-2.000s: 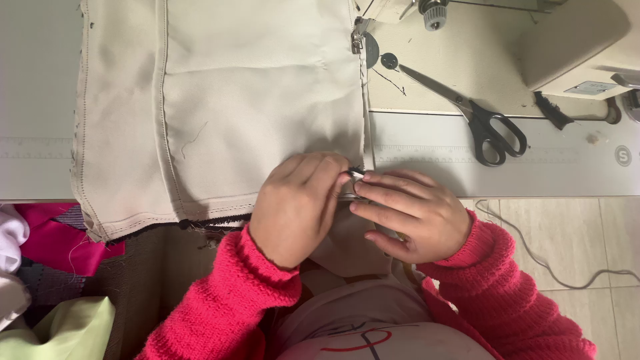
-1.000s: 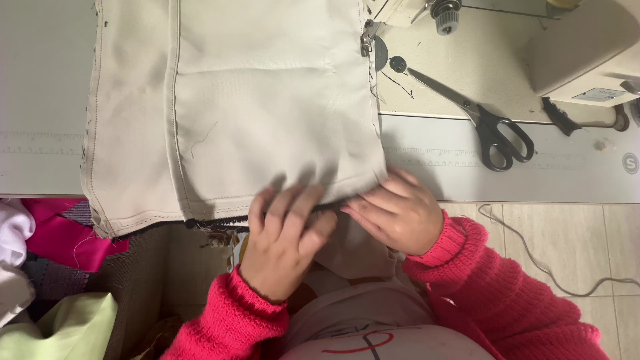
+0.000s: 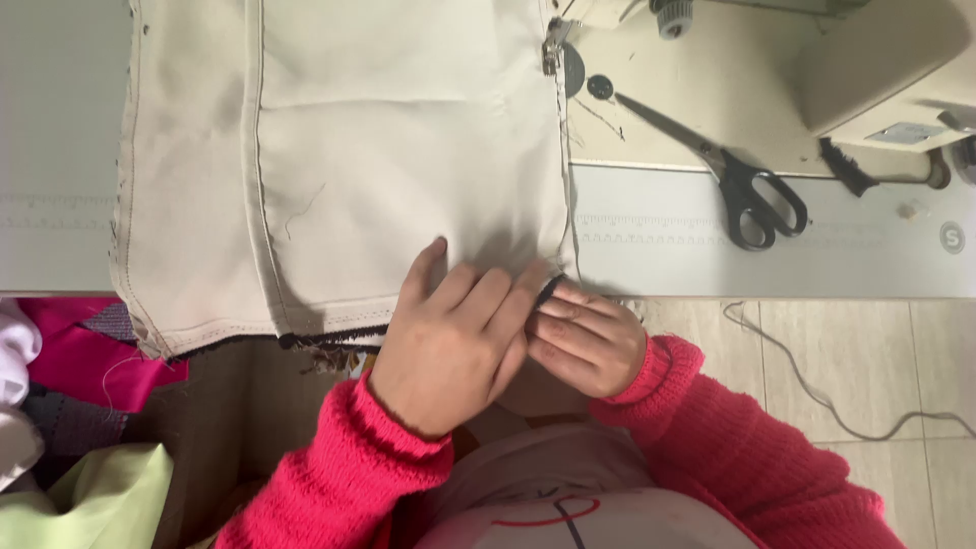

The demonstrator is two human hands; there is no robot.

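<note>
A cream fabric piece [image 3: 396, 168] with stitched seams lies over the sewing table, its right edge by the metal presser foot [image 3: 550, 47]. Dark trim [image 3: 221, 345] runs along its near edge. My left hand [image 3: 457, 339] rests palm down on the near right part of the cloth, fingers spread, its thumb side close to the corner. At that corner my right hand [image 3: 587, 335] has its fingers curled against the dark edge, pinching it; the thumb is hidden. Black-handled scissors [image 3: 724, 164] lie to the right, their tips near a small dark disc [image 3: 600, 86].
The sewing machine's head [image 3: 884, 69] stands at the upper right. A dark scrap [image 3: 846, 168] lies below it. Pink cloth [image 3: 114, 366] and light green cloth [image 3: 99, 496] are at the lower left. A cord [image 3: 808, 389] runs across the tiled floor.
My hands were together at the fabric's near right corner two seconds ago. The left hand then moved left along the near edge and is now back beside the right hand, fingers spread on the cloth.
</note>
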